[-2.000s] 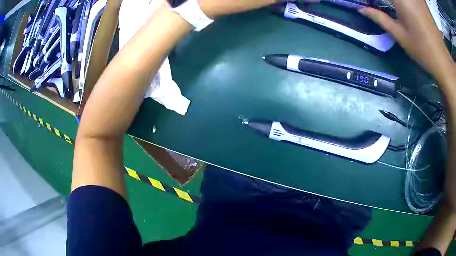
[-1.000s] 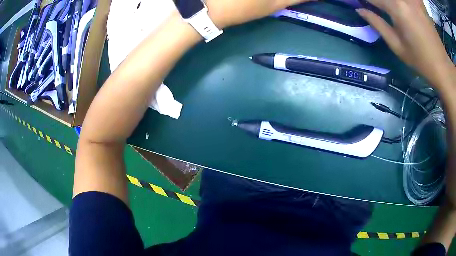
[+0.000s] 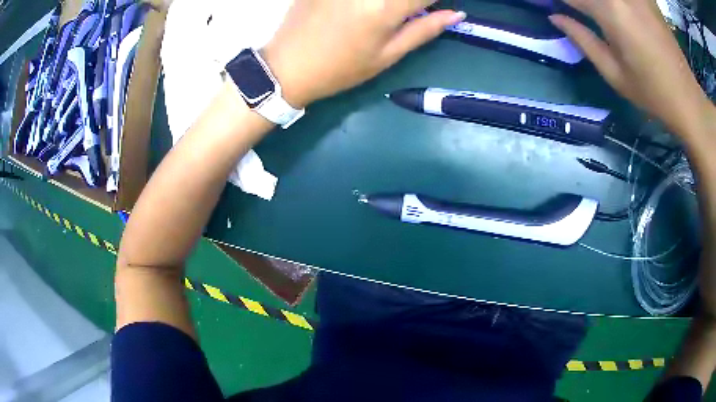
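Note:
My left hand (image 3: 365,39), with a watch on the wrist, is cut off by the top edge. Its thumb lies over the front part of a 3D pen (image 3: 510,39). My right hand (image 3: 624,47) is also cut off at the top, its thumb near that pen's tail. A dark strip of something shows between the hands at the top edge; I cannot tell whether either hand grips it. Nearer me lie a pen with a lit display (image 3: 510,115) and a pen on its side (image 3: 494,221) with a clear wisp at its nozzle.
A carton of pens (image 3: 143,118) stands at left. A white sheet (image 3: 184,59) and a crumpled white cloth (image 3: 255,179) lie partly behind my left forearm. A filament coil (image 3: 655,275), black cables and a loose plug (image 3: 600,166) lie at right. The bench edge runs below.
My left hand has moved down and back into view, its thumb now showing over the upper pen. The right hand stays near that pen's tail. The view has shifted slightly.

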